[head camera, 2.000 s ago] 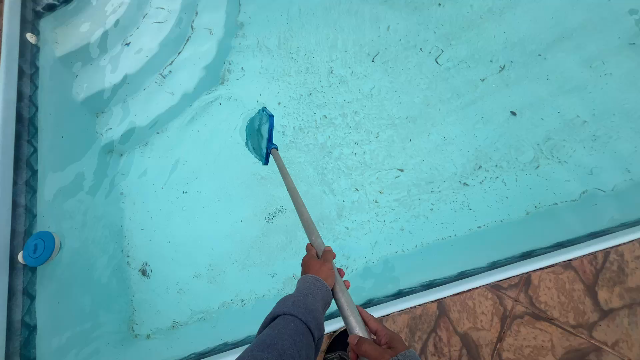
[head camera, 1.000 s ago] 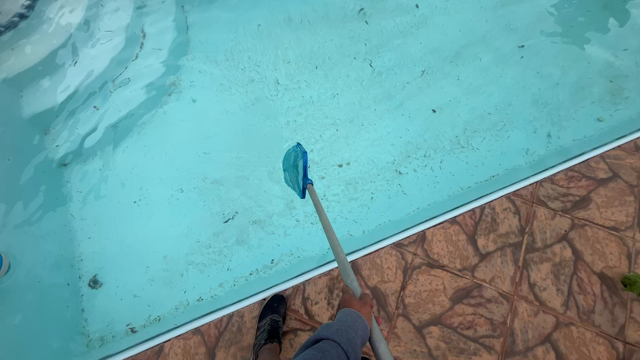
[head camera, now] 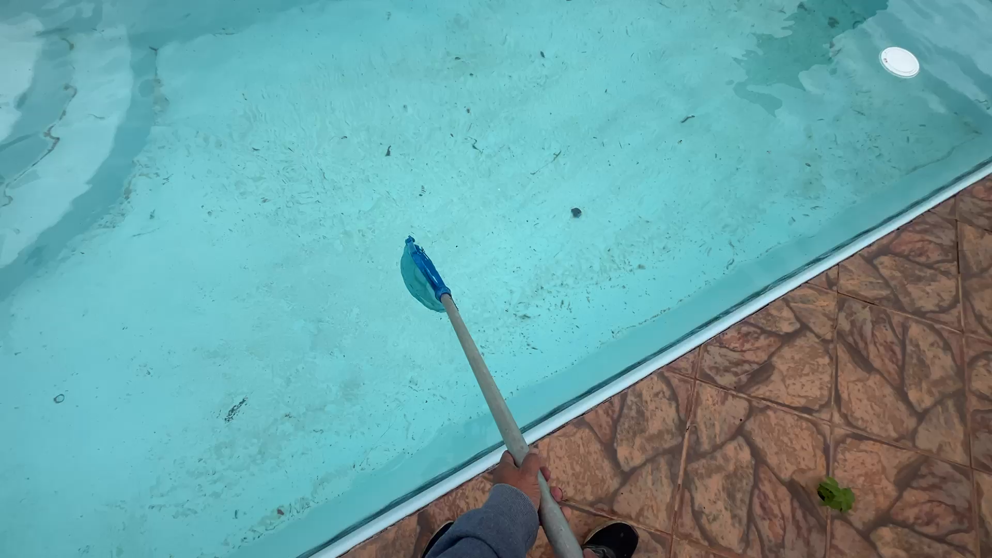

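Observation:
My left hand (head camera: 523, 474), in a grey-blue sleeve, is closed around the metal pole (head camera: 484, 376) of a pool skimmer near the lower middle. From the hand the pole slants up and left over the pool's edge to a blue-framed net (head camera: 422, 277). The net lies in the water, its mesh bulging to the left of the frame. Below my left hand, the pole's thicker part runs out of the bottom of the view. My right hand is not in view.
A white pool coping (head camera: 659, 360) runs diagonally beside stone-patterned tiles (head camera: 759, 434). Dark shoes (head camera: 612, 539) stand near the edge. A green leaf cluster (head camera: 836, 494) lies on the tiles. A white round fitting (head camera: 900, 62) is at upper right; dark debris (head camera: 576, 211) dots the pool.
The view has shifted right along the pool edge, and the net has travelled that way too. My right hand, seen on the pole's lower part two seconds ago, is out of view.

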